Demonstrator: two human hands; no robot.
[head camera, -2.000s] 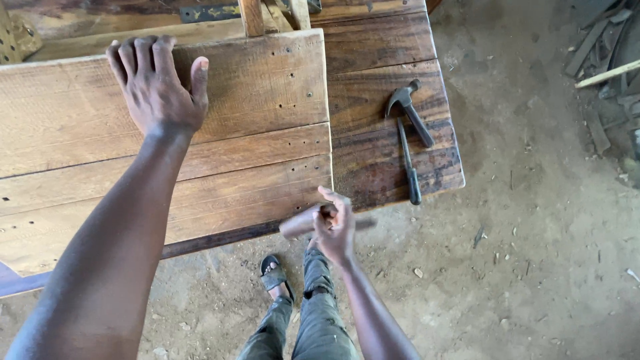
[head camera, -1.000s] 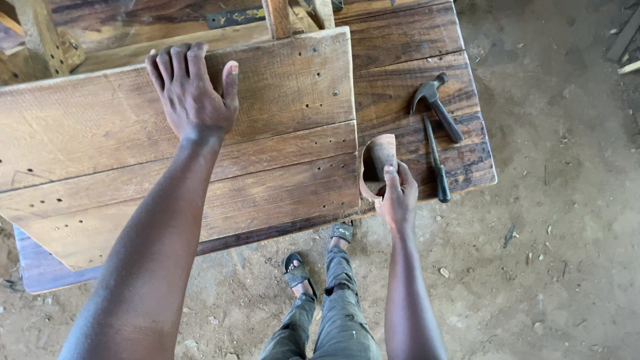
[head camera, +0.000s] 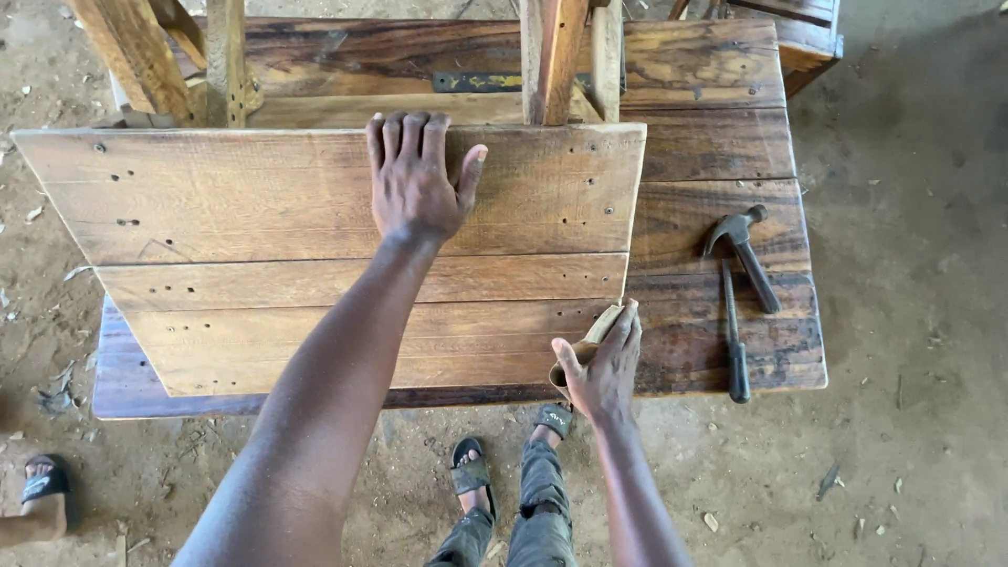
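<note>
My left hand (head camera: 417, 177) lies flat on a plank panel (head camera: 504, 228) near its upper edge, fingertips over that edge and thumb apart. The panel is part of a wooden piece with legs. At its lower right edge, my right hand (head camera: 605, 366) holds a curled sheet of sandpaper (head camera: 587, 346) against the edge. To the right, a claw hammer (head camera: 744, 252) and a file with a dark handle (head camera: 735, 339) lie on the dark wooden table (head camera: 709, 146).
Wooden legs (head camera: 561, 63) rise behind the panel, with a flat metal bar (head camera: 480, 82) behind them. Another wooden piece (head camera: 795, 35) stands at the top right. A person's sandaled foot (head camera: 47, 480) is on the ground at the lower left.
My right hand has brought the sandpaper to the panel's right edge, first from below its corner, then down along that edge. My left hand stays on the panel. The view has shifted left.
</note>
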